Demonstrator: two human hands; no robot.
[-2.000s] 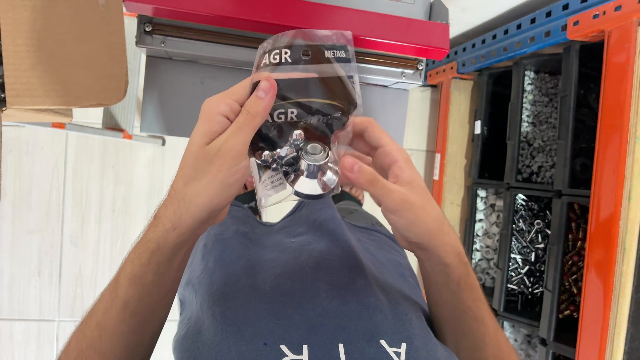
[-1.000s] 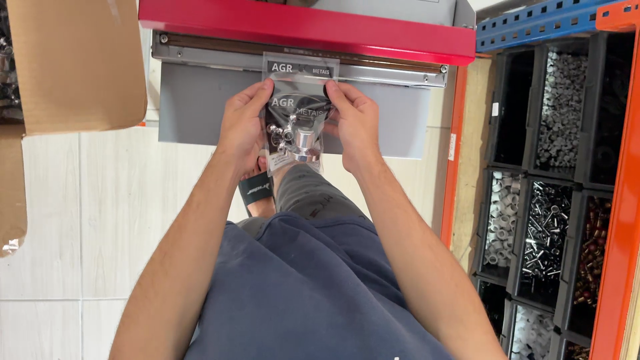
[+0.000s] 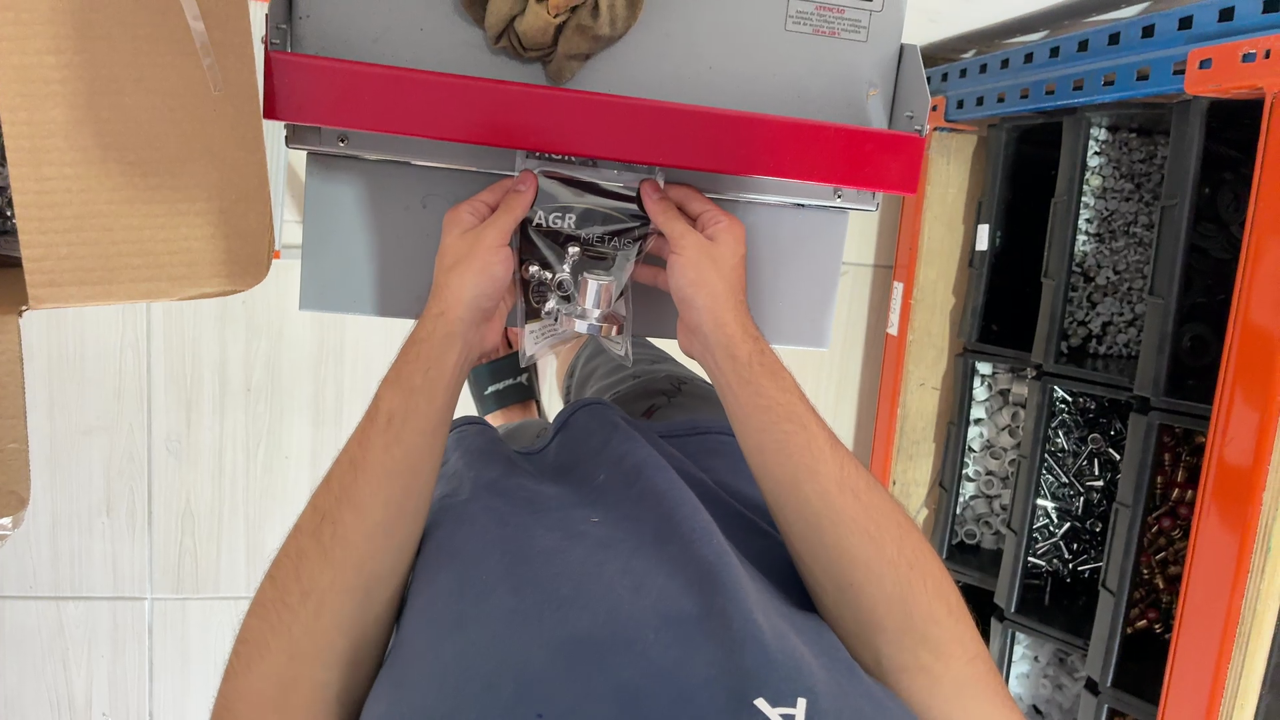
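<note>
A clear plastic bag (image 3: 578, 262) with a dark printed card and chromed metal fittings hangs upright between my hands. My left hand (image 3: 482, 245) pinches its upper left side between thumb and fingers. On the upper right side, my right hand (image 3: 695, 255) grips the same bag, thumb in front. Inside, a chromed cross handle (image 3: 563, 287) lies beside a chromed flanged collar (image 3: 597, 305) near the bottom. The bag's top edge is at the slot under the red bar (image 3: 590, 110) of a grey machine; whether it is in the slot, I cannot tell.
A crumpled brown cloth (image 3: 556, 30) rests on the machine's grey top. Below the bar is a grey panel (image 3: 790, 280). An open cardboard box (image 3: 140, 160) stands at the left. Black bins (image 3: 1075, 500) of small metal and plastic parts fill an orange and blue rack (image 3: 1215, 400) at the right.
Both hands have moved from handling the bag loosely to gripping its two upper sides. The bag's top, in front of the red bar two seconds ago, is now at the bar's lower edge.
</note>
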